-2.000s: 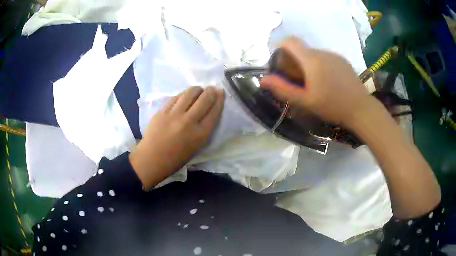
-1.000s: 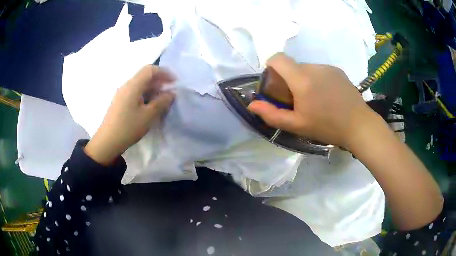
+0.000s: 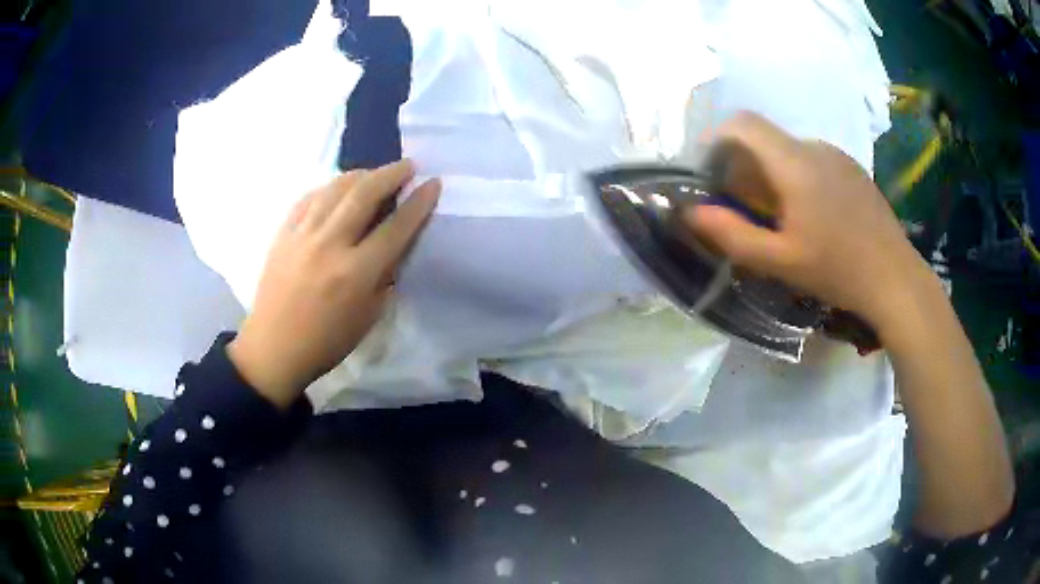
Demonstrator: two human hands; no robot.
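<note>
A white garment (image 3: 502, 262) lies spread over the board in front of me. A straight seam (image 3: 490, 196) runs across it from my left fingers towards the iron. My left hand (image 3: 331, 274) pinches the left end of the seam between thumb and fingers. My right hand (image 3: 798, 217) is closed around the handle of the steam iron (image 3: 673, 245), slightly blurred. The iron's pointed tip faces left, at the right end of the seam. Whether its sole touches the cloth cannot be told.
The navy pressing board (image 3: 126, 103) shows at upper left, with a pale table cover (image 3: 137, 297) below it. Other cream-white cloth (image 3: 821, 491) hangs at lower right. A yellow hose (image 3: 918, 160) is at upper right, over the green floor.
The left hand has lifted and moved left, then closed on the cloth. The seam now lies straight and visible. The iron has shifted right, still in the right hand.
</note>
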